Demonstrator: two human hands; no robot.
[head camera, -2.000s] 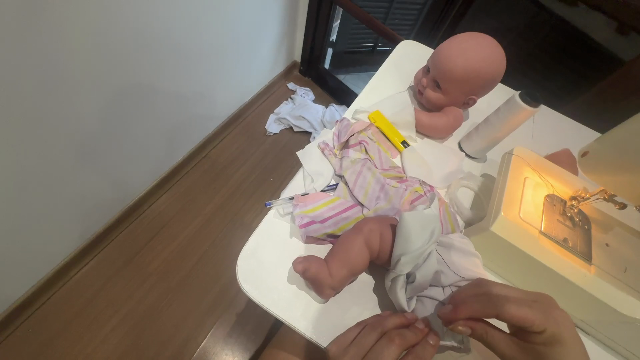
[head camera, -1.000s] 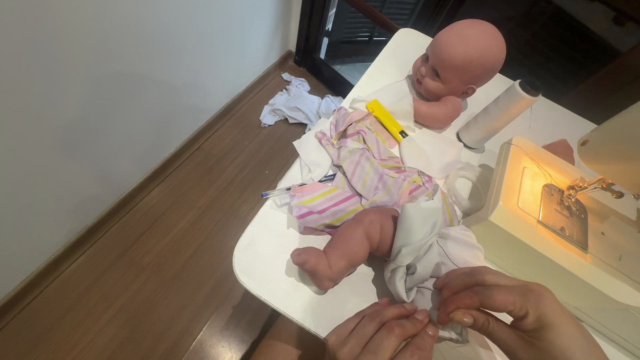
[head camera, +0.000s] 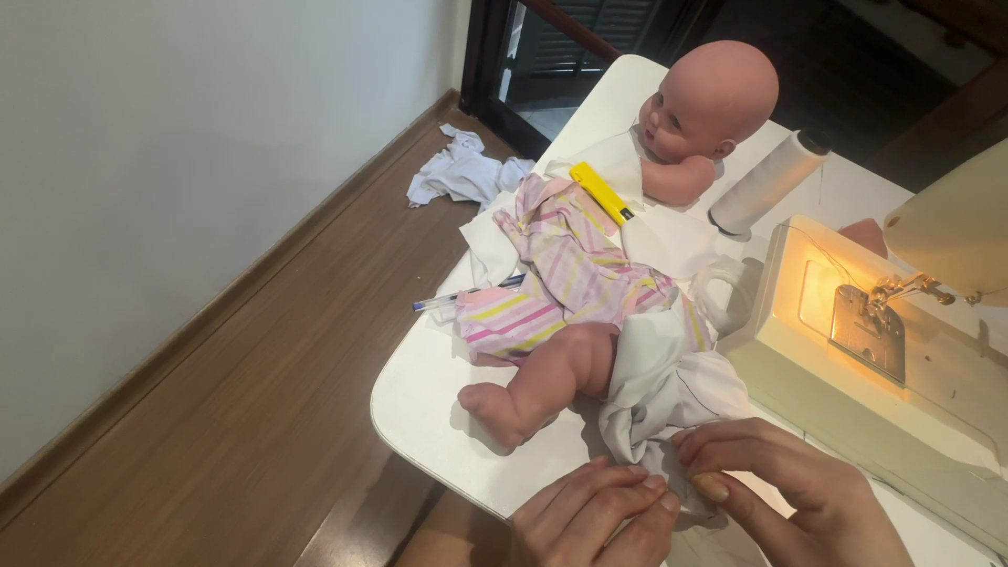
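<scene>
My left hand (head camera: 602, 516) and my right hand (head camera: 787, 488) pinch neighbouring parts of a white cloth (head camera: 665, 386) near the table's front edge. The cloth reaches up against a doll's leg (head camera: 551, 378) that lies bare on the table. Above the leg lies a striped pink, yellow and white cloth (head camera: 575, 244). A yellow snap-off utility knife (head camera: 601, 194) rests on the fabric beside the doll's bald head (head camera: 720, 90) and bent arm (head camera: 679, 179). At the right stands a sewing machine (head camera: 787, 331) with its lamp lit. What my fingertips hold inside the folds is hidden.
A white thread cone (head camera: 768, 185) leans behind the machine. A ballpoint pen (head camera: 441, 301) lies partly under fabric on the white table (head camera: 425, 386), left side. Pale cloth scraps (head camera: 465, 169) lie on the wooden floor near the wall. A dark-framed door (head camera: 512, 102) is behind.
Both hands stay on the white cloth with only small finger movements. The doll, knife and striped cloth keep their places.
</scene>
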